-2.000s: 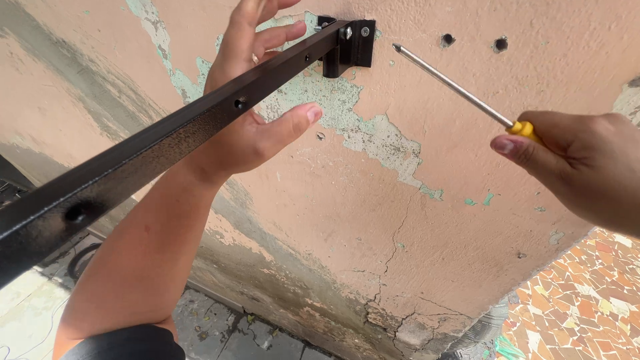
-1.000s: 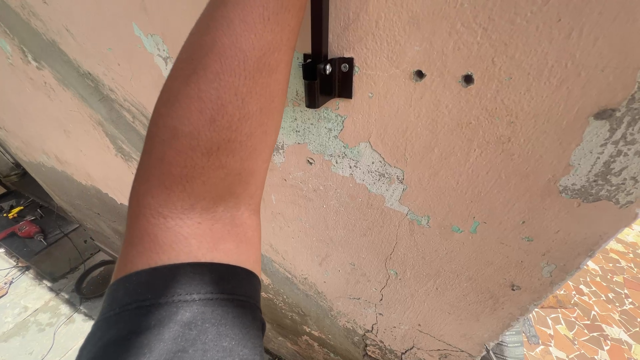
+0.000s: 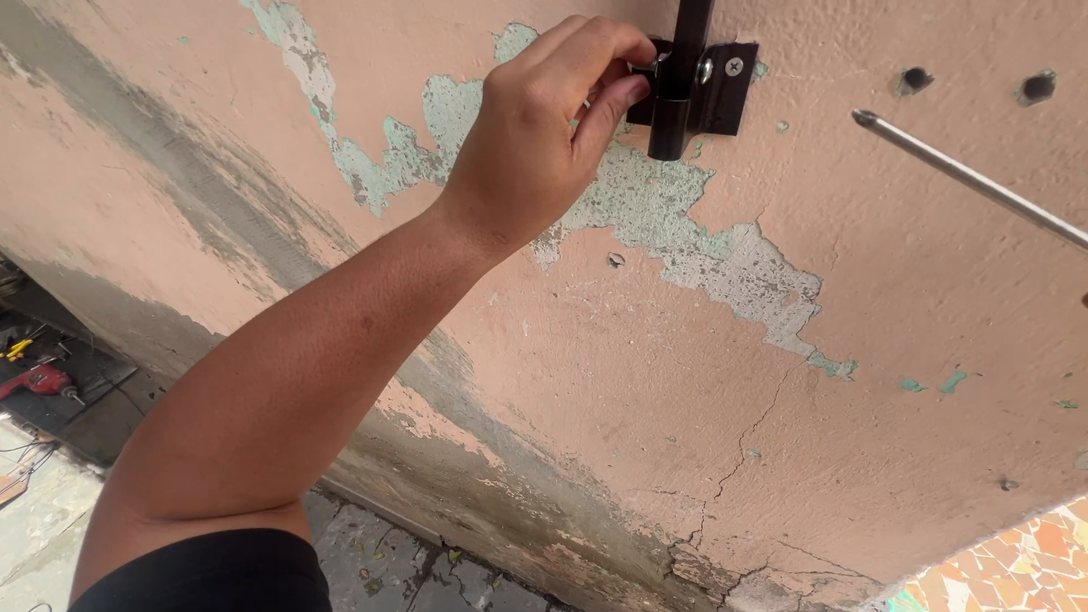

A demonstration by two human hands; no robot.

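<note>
A black metal wall bracket (image 3: pixel 722 106) is fixed against the peeling painted wall, with a Phillips-head screw (image 3: pixel 733 66) in its right flange. From its middle a black metal bar (image 3: pixel 694 34) runs up out of view. My left hand (image 3: pixel 544 127) reaches up to the bracket's left side, thumb and forefinger pinched at a small shiny fastener there, partly hidden by the fingers. At the right, the steel shaft of a screwdriver (image 3: pixel 977 178) points up and left, its tip right of the bracket. The screwdriver's handle lies beyond the frame, and of my right hand almost nothing shows.
Two drilled holes (image 3: pixel 916 81) are in the wall right of the bracket. A red power drill (image 3: pixel 42 382) and yellow-handled tools (image 3: pixel 19 347) lie on a dark surface at the far left. Paving (image 3: pixel 382 544) runs along the wall's foot; mosaic tiling (image 3: pixel 1011 561) is at lower right.
My left hand, behind the bar two seconds ago, is now at the bracket's left side. The bar, which slanted to the lower left, now points upward in view. The screwdriver, out of view one second ago, shows again.
</note>
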